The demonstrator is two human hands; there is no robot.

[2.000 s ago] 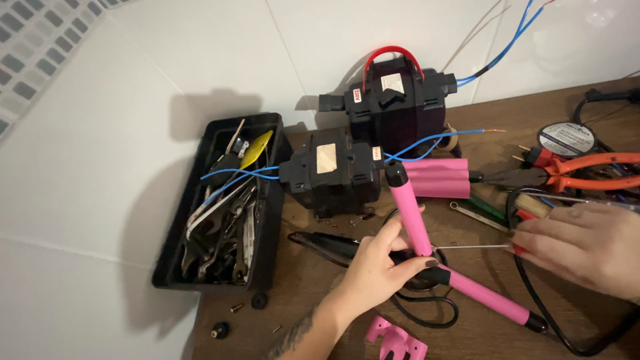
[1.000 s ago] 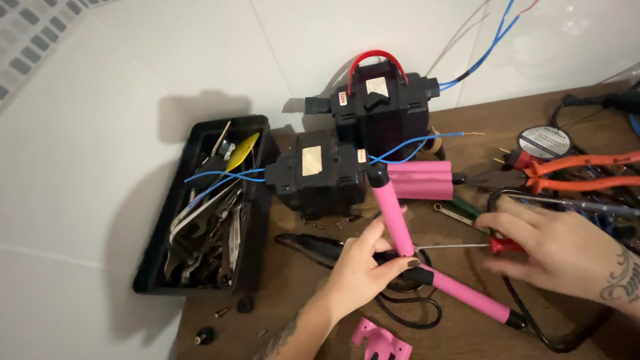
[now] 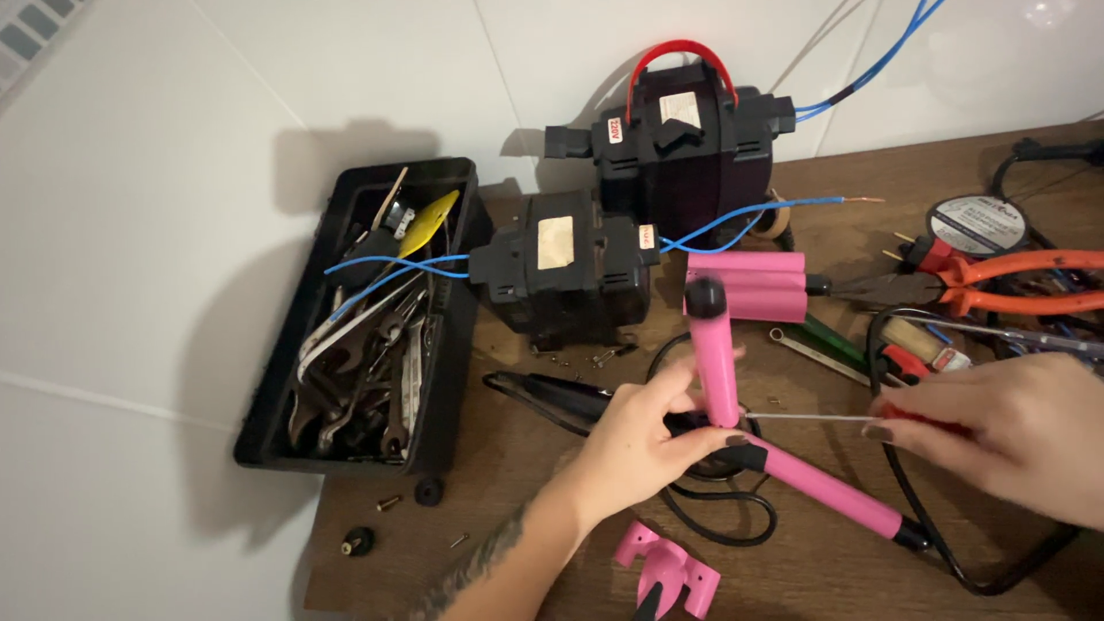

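Note:
My left hand (image 3: 634, 440) grips a pink tubular part with black ends (image 3: 716, 366) near its lower end, where it meets a second pink tube (image 3: 832, 487) that slants down to the right. My right hand (image 3: 1000, 431) is closed on the red handle of a screwdriver (image 3: 806, 417). Its thin metal shaft points left, and the tip is at the base of the upright pink tube. Whether the tip sits in a screw cannot be told. A looped black cord (image 3: 724, 494) lies under the tubes. Below is a separate pink plastic bracket (image 3: 664, 573).
Two black transformer-like housings (image 3: 561, 263) (image 3: 686, 164) with blue wires stand by the wall. Left is a black tray (image 3: 250, 431) of wrenches. Orange-handled pliers (image 3: 1026, 280), a small wrench (image 3: 815, 355), a pink triple-barrel piece (image 3: 759, 287) and a solder-like spool (image 3: 979, 226) lie to the right. Small screws dot the wooden table (image 3: 535, 552).
The upright pink tube has tilted, its black end now facing the camera more. My left hand still holds it, and the screwdriver stays at its base.

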